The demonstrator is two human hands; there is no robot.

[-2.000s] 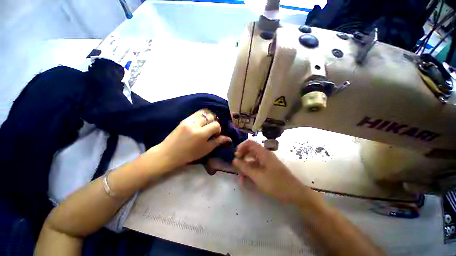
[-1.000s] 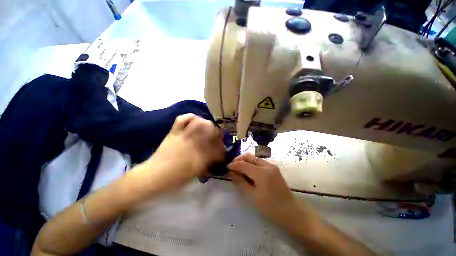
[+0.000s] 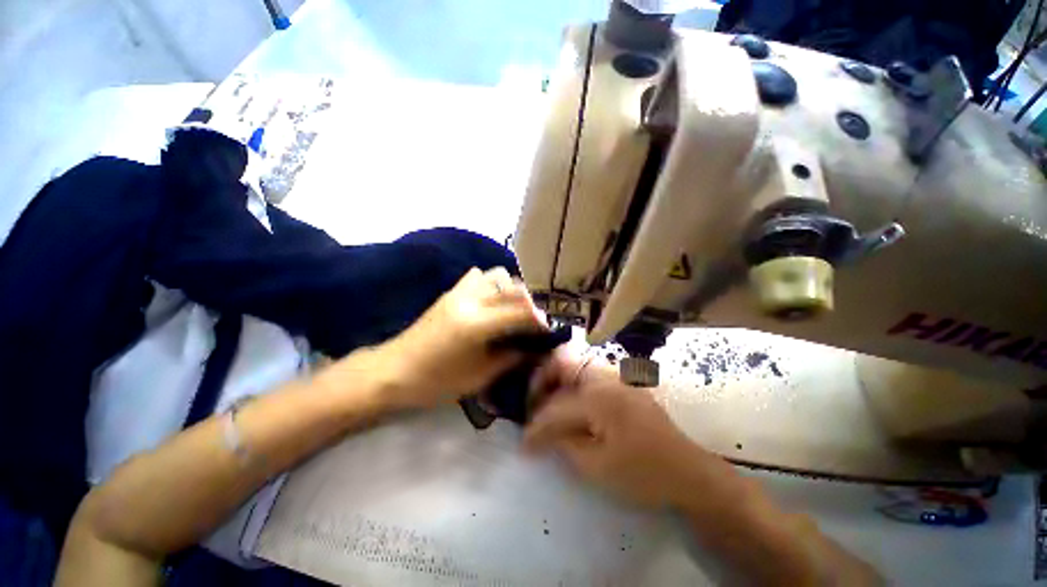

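The navy-black garment piece with white inner parts is heaped left of the cream sewing machine. Its edge lies just in front of the needle area at the left end of the machine head. My left hand grips a dark fold of the cloth there. My right hand is blurred, close against the fold, with its fingers bent at the cloth. Whether it pinches the cloth cannot be made out. The needle and presser foot are mostly hidden.
A pale tension dial sticks out from the machine's front. A small blue-and-dark tool lies beside the machine base. Printed ruler marks run along the white table near its front edge. Dark cloth hangs behind the machine.
The machine shifts right in view as the camera moves. My left hand has turned and holds a dark fold up near the needle. My right hand has moved slightly lower beside the fold.
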